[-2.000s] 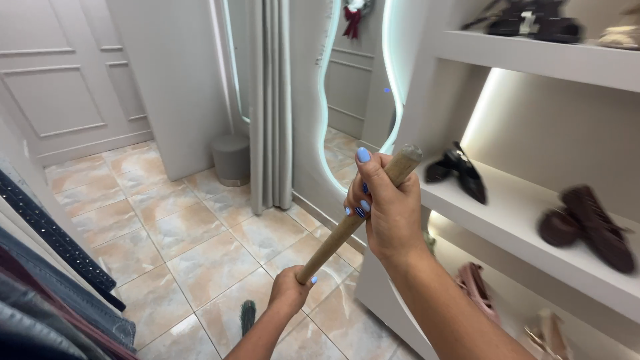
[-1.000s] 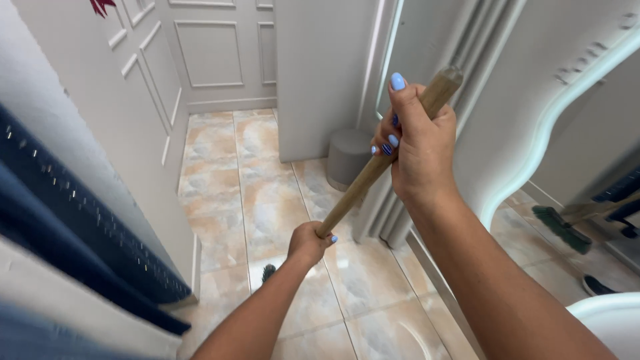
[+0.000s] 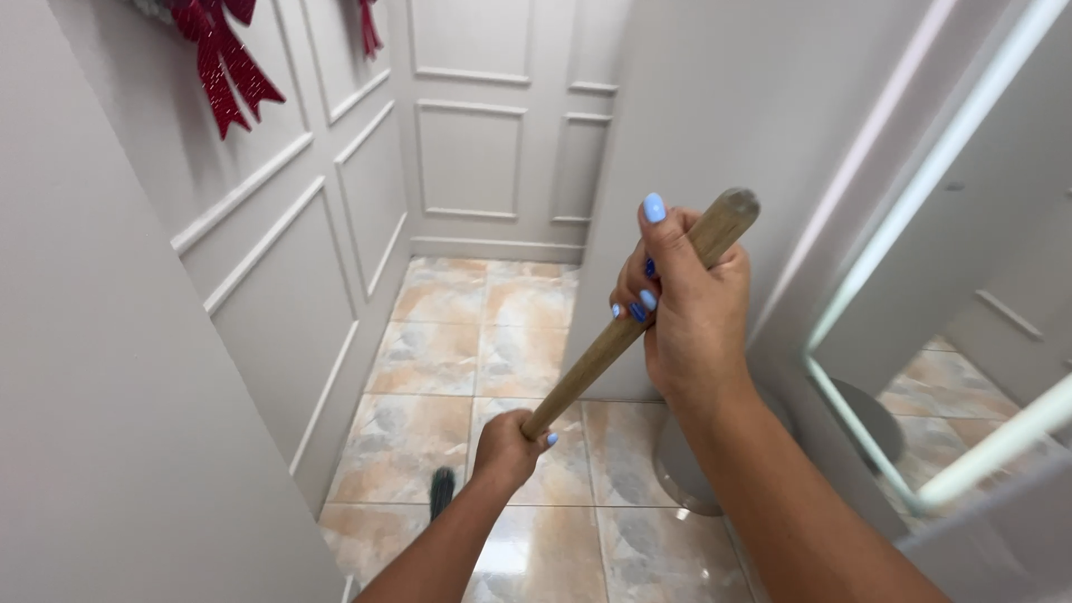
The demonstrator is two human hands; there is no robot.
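Note:
A long wooden broom handle (image 3: 590, 364) slants across the middle of the view, its rounded end at the upper right. Near that end my right hand (image 3: 691, 293) is wrapped around it, thumb along the wood. Lower on the same handle my left hand (image 3: 508, 452) grips it, close to the floor tiles in view. Dark green broom bristles (image 3: 442, 490) show on the tiled floor just left of my left forearm, which hides the rest of the broom head and the lower handle.
A grey wall edge (image 3: 167, 377) stands close on the left, with panelled walls (image 3: 469, 159) beyond. Red glittery bows (image 3: 226, 75) hang at upper left. At right are a round grey stool (image 3: 691, 461), partly behind my forearm, and a mirror with a lit frame (image 3: 863, 285).
The view has moved forward past the shoe shelves, hanging clothes and curtain into a narrower panelled area. Both hands have kept hold of the wooden handle.

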